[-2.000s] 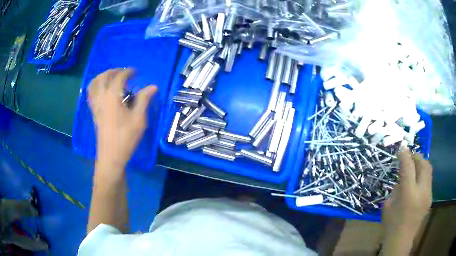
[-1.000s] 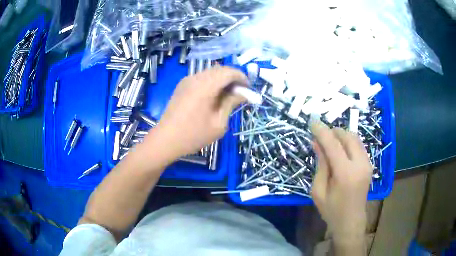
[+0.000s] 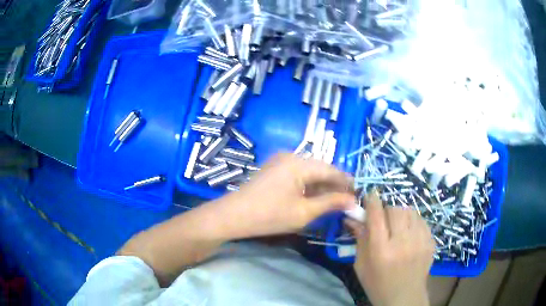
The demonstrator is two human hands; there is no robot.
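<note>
My left hand point(image 3: 299, 194) and my right hand point(image 3: 389, 242) meet over the near left corner of the right tray. A white plastic sleeve point(image 3: 355, 211) shows between their fingertips, held by my left thumb and finger and touched by my right fingers. Whether a pin is in my right hand is hidden. Thin metal pins point(image 3: 452, 224) lie heaped in the right tray point(image 3: 492, 239), with white sleeves point(image 3: 449, 155) over them. Metal tubes point(image 3: 224, 152) lie loose in the middle tray point(image 3: 269, 119). Several assembled units point(image 3: 127, 127) lie in the left tray point(image 3: 143, 77).
A clear bag of tubes point(image 3: 287, 24) overlaps the middle tray's far edge. A bright bag of white sleeves point(image 3: 479, 54) overhangs the right tray. A small blue bin of thin parts point(image 3: 63, 42) stands at the far left. Cartons point(image 3: 509, 281) are below the bench, right.
My left hand has moved towards me and right, to meet my right hand, which has come nearer the tray's front edge. The view has shifted, so the trays appear displaced.
</note>
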